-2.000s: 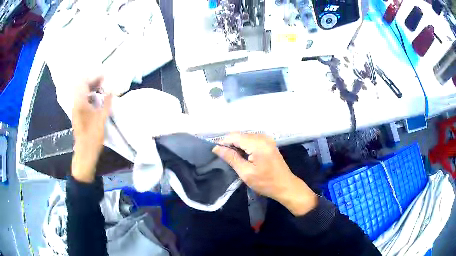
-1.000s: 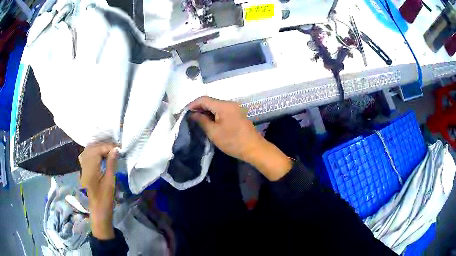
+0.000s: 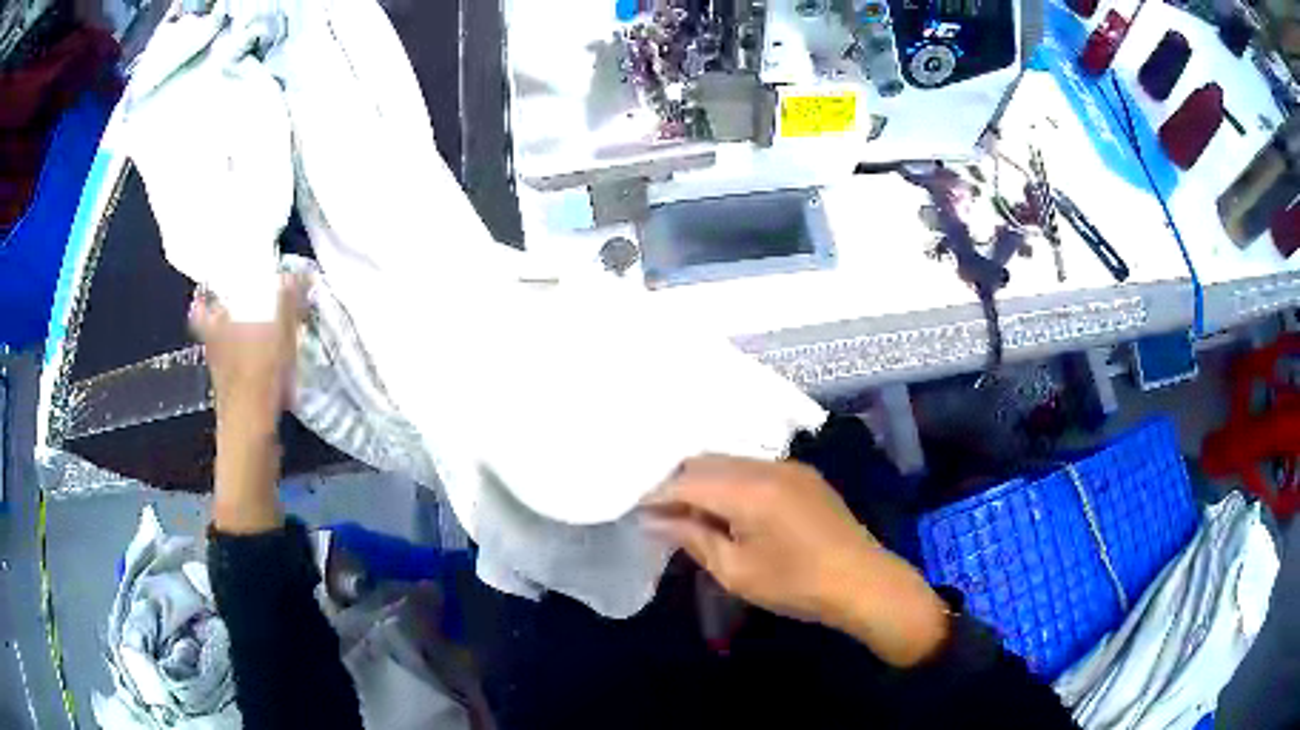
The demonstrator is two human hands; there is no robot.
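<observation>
A large white garment panel (image 3: 570, 385) spreads from the upper left of the table across its front edge and hangs over my lap. My left hand (image 3: 254, 335) is blurred and grips a bunched part of the cloth at the left. My right hand (image 3: 763, 542) pinches the lower edge of the cloth above my lap. A greyish layer of cloth (image 3: 570, 563) hangs below the white fold beside my right fingers. No dark grey piece shows at this moment.
The sewing machine (image 3: 927, 114) with a yellow label stands at the top. Lint (image 3: 970, 250) and dark snips (image 3: 1092, 237) lie on the table's right. A blue crate (image 3: 1069, 549) and striped cloth (image 3: 1190, 628) are lower right. Crumpled grey cloth (image 3: 178, 628) lies lower left.
The dark grey piece is out of sight and white cloth now spreads over the front edge. My left hand has risen; my right hand has moved down and right. The view has shifted.
</observation>
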